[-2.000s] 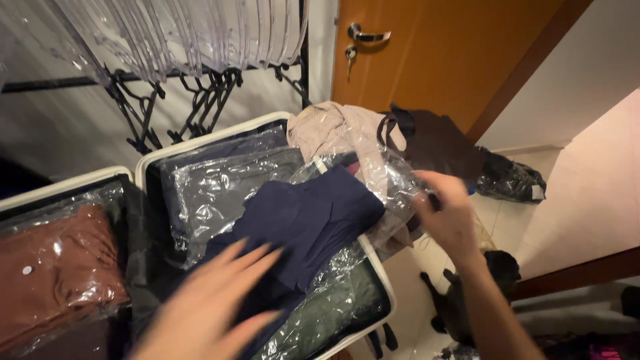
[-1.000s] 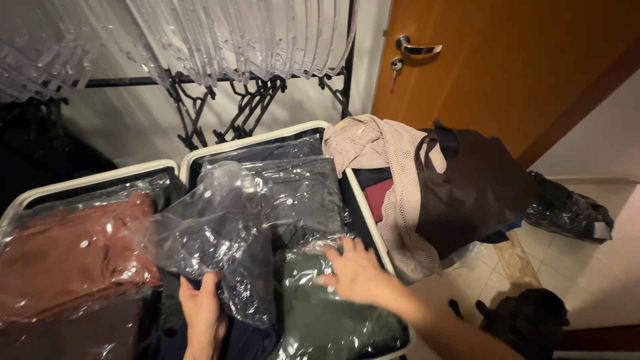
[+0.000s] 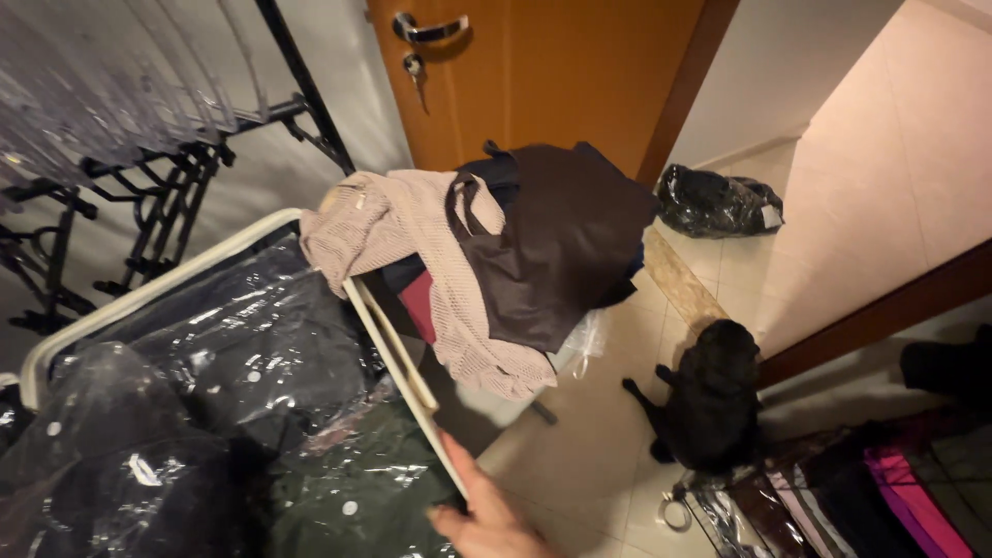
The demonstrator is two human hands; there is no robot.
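Observation:
My right hand (image 3: 484, 511) grips the pale rim (image 3: 403, 376) of an open bin at its right side, fingers outside and thumb inside. Clothes in clear plastic bags fill the bin: a dark green one (image 3: 356, 488) nearest the hand, a dark grey one (image 3: 263, 356) behind it and a dark navy one (image 3: 147, 480) at the lower left. Beyond the rim lies a heap with a beige knit garment (image 3: 457, 310) and a dark brown garment (image 3: 550, 240); the beige one drapes over the rim's corner. My left hand is out of view.
Clear hangers (image 3: 132, 70) hang from a black rack (image 3: 256, 116) at the upper left. An orange-brown door (image 3: 542, 70) stands behind the heap. On the tiled floor are a black dog (image 3: 713, 395) and a black plastic bag (image 3: 717, 201). Folded clothes (image 3: 914, 496) lie at the lower right.
The navy garment, unbagged at first, was inside clear plastic a second ago. My right hand has gone from the green bag to the rim; my left has left the view. The view has swung right.

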